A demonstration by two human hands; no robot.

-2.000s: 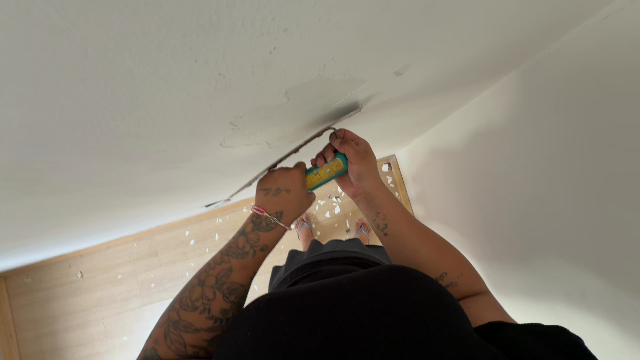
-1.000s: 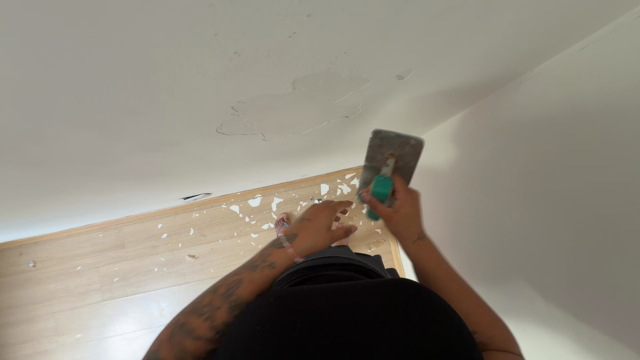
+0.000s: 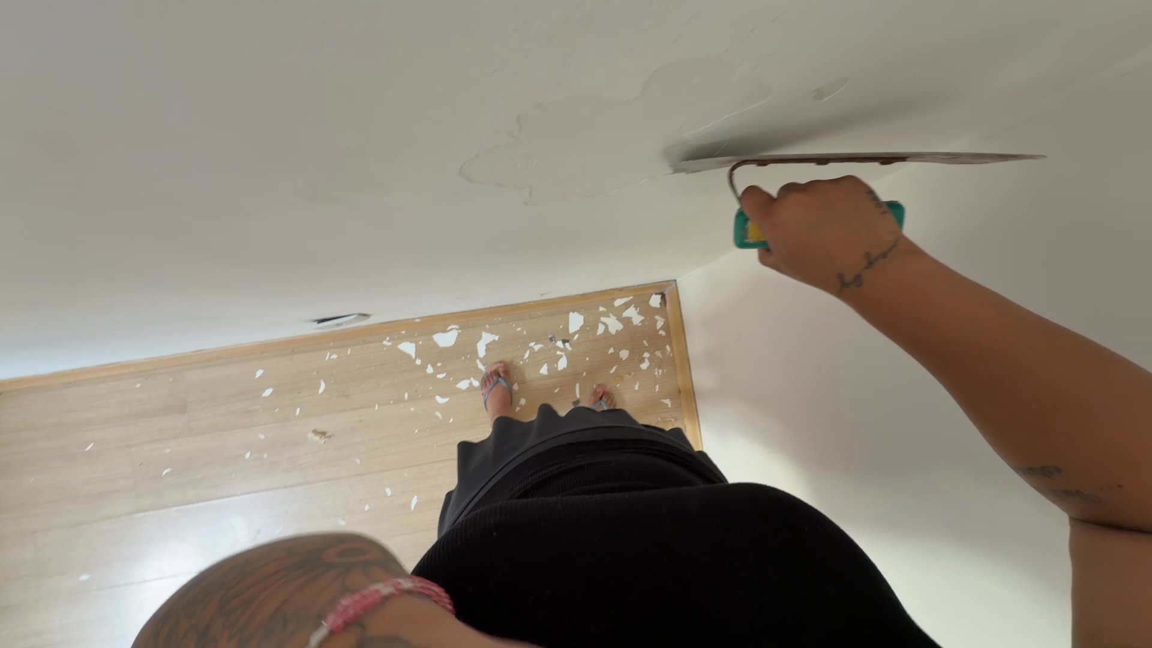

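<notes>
My right hand [image 3: 823, 225] is closed around the green and yellow handle of a plastering trowel [image 3: 864, 159]. The trowel's blade is seen nearly edge-on, its left end at the white wall [image 3: 270, 180] and the rest tilted away from it. Just left of the blade, a smooth patch with an uneven outline [image 3: 612, 126] shows on the wall. My left forearm, with a pink and white bracelet [image 3: 387, 598], is low in the view; the left hand itself is out of sight past the bottom edge.
White flakes [image 3: 445, 337] lie scattered over the wood-look floor [image 3: 225, 432] around my feet in flip-flops. A wooden baseboard [image 3: 216, 353] edges the floor. A second wall [image 3: 900, 405] meets the first at a corner on the right. A small slot-like opening [image 3: 340, 320] sits low in the wall.
Two seconds ago both hands were at the trowel; my left hand came off and has dropped out of view. My right hand has moved the trowel from beside the corner up to the wall.
</notes>
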